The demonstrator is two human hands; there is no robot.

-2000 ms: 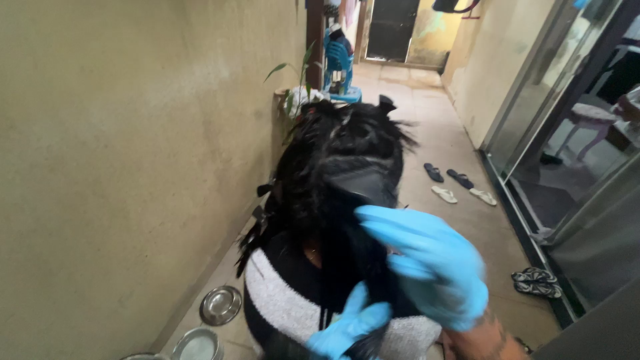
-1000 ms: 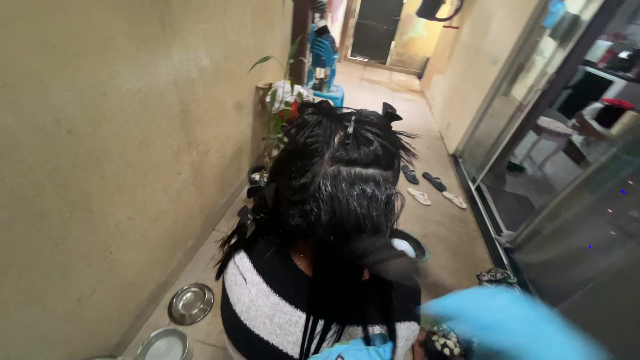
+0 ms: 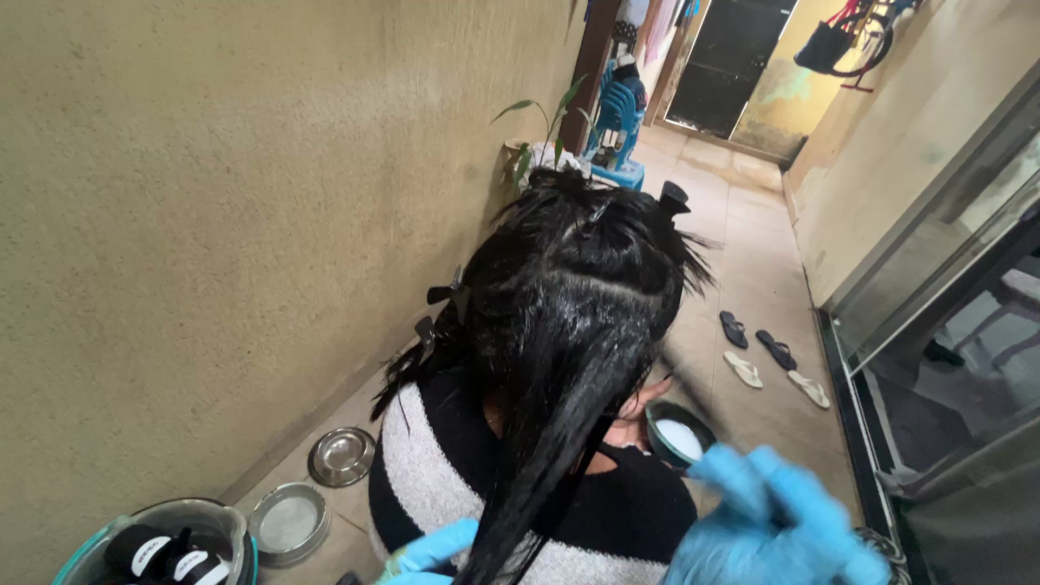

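Note:
A seated person with their back to me has long wet-looking black hair (image 3: 569,349), parted across the crown and held in places by black clips (image 3: 673,197). My left hand (image 3: 431,556), in a light blue glove, grips a long lock of this hair at the bottom of the view. My right hand (image 3: 780,516), also gloved and blurred by motion, is at the lower right, apart from the hair. A thin dark blurred streak rises near it; whether it holds a tool is unclear. Just beyond it, the seated person's hand (image 3: 638,414) supports a dark green bowl (image 3: 678,435) containing white cream.
A rough beige wall runs along the left. Metal bowls (image 3: 341,457) and a tub (image 3: 171,520) of dark items stand on the floor at lower left. Flip-flops (image 3: 743,370) lie to the right, beside a glass sliding door (image 3: 934,390). A potted plant (image 3: 552,134) and blue chairs (image 3: 615,122) are ahead.
Two seconds ago my right hand was against the hair; it has moved away to the lower right. The bowl of cream, partly visible one second ago, shows more fully now.

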